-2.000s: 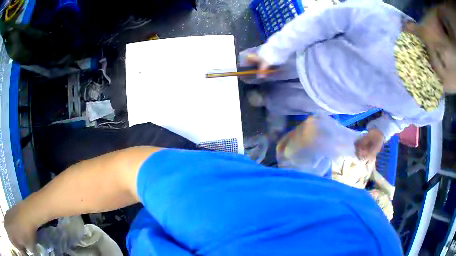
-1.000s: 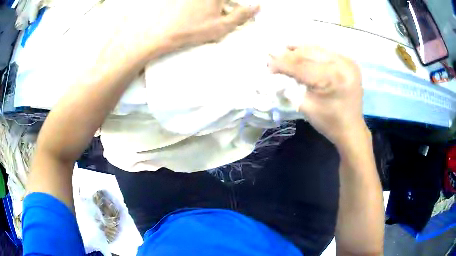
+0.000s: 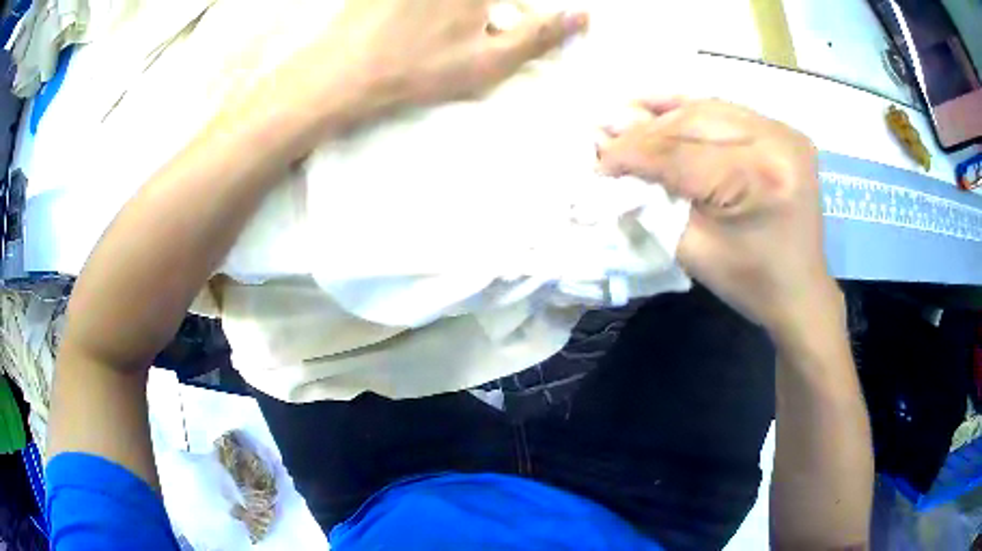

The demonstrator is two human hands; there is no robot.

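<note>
A cream garment piece [image 3: 409, 215] lies over the front of the white machine table and hangs down over my dark-clothed lap. My left hand [image 3: 452, 54] rests flat on the cloth at the top, with thumb and fingers apart. My right hand [image 3: 721, 161] is shut on the bunched right side of the cloth, where narrow whitish strips and gathers show. The upper part of the cloth is washed out by glare, so its far edge and any needle area cannot be made out.
A grey ruler strip [image 3: 905, 205] runs along the table edge at right. A smartphone [image 3: 942, 75] and a brown lump [image 3: 908, 138] lie at the upper right. A bag of brown snack pieces [image 3: 248, 484] lies on a white board at lower left. Thread waste [image 3: 560, 377] is on my lap.
Two seconds ago a child and a white board filled the view. Since one second ago, the view has shifted slightly; both hands stay at the cloth in nearly the same pose.
</note>
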